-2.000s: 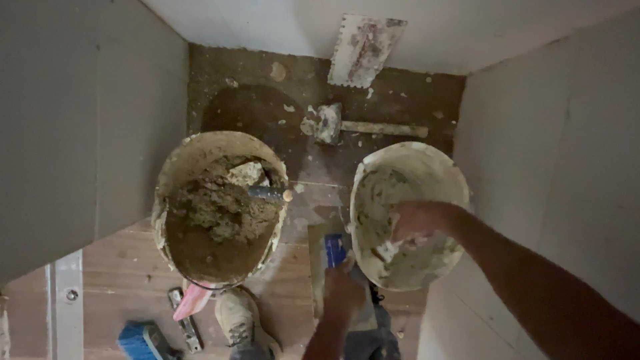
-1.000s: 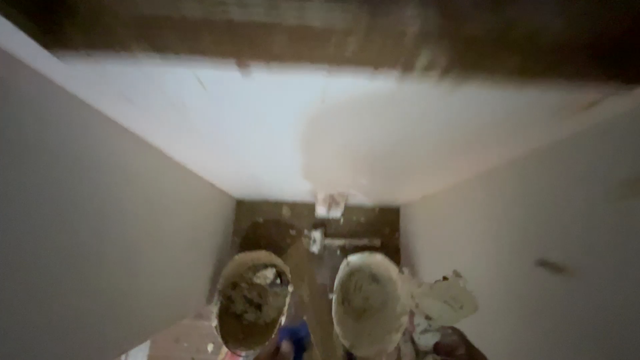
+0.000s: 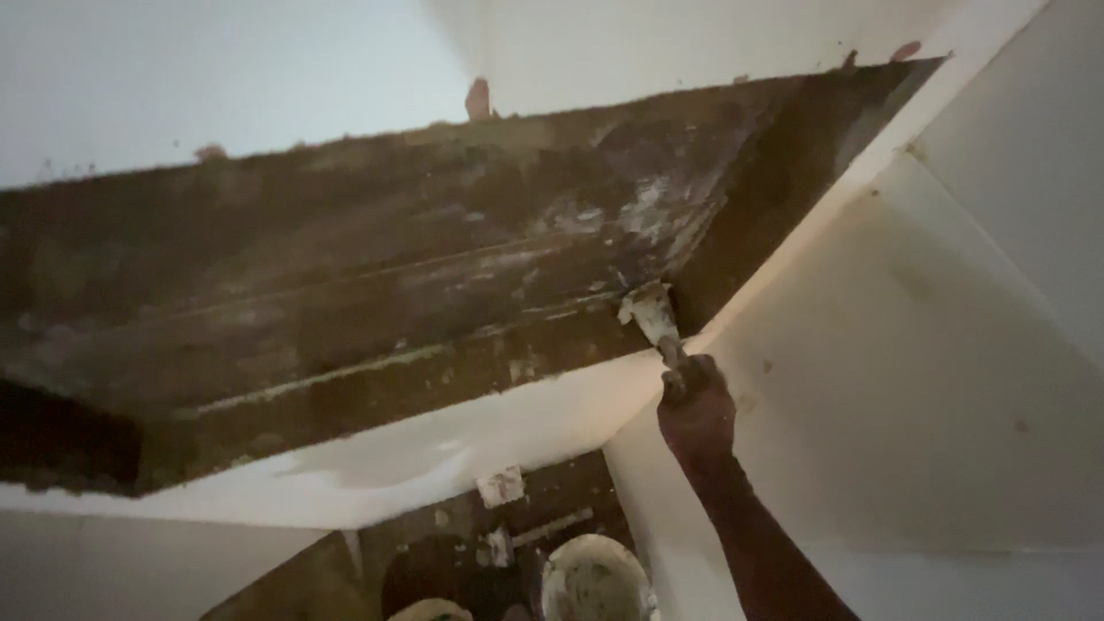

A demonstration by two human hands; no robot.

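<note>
My right hand (image 3: 697,405), raised at the right of centre, is closed around the handle of a putty knife (image 3: 653,312). Its blade carries pale compound and meets the right end of a recessed niche (image 3: 388,276) in the wall. The niche is dark brown, with whitish smears near its right corner. Low in the view stands a bucket (image 3: 597,580) with pale residue inside; part of a second bucket's rim (image 3: 431,611) shows at the bottom edge. My left hand is not visible.
On the floor beyond the buckets lie a mallet (image 3: 500,547) with a light handle and a notched trowel (image 3: 501,487) against the white wall. A grey wall panel (image 3: 914,362) rises close on the right of my arm.
The view has tilted far up from the floor. My right hand, in the right bucket at first, is now up at the niche with the putty knife. My left hand has left the view.
</note>
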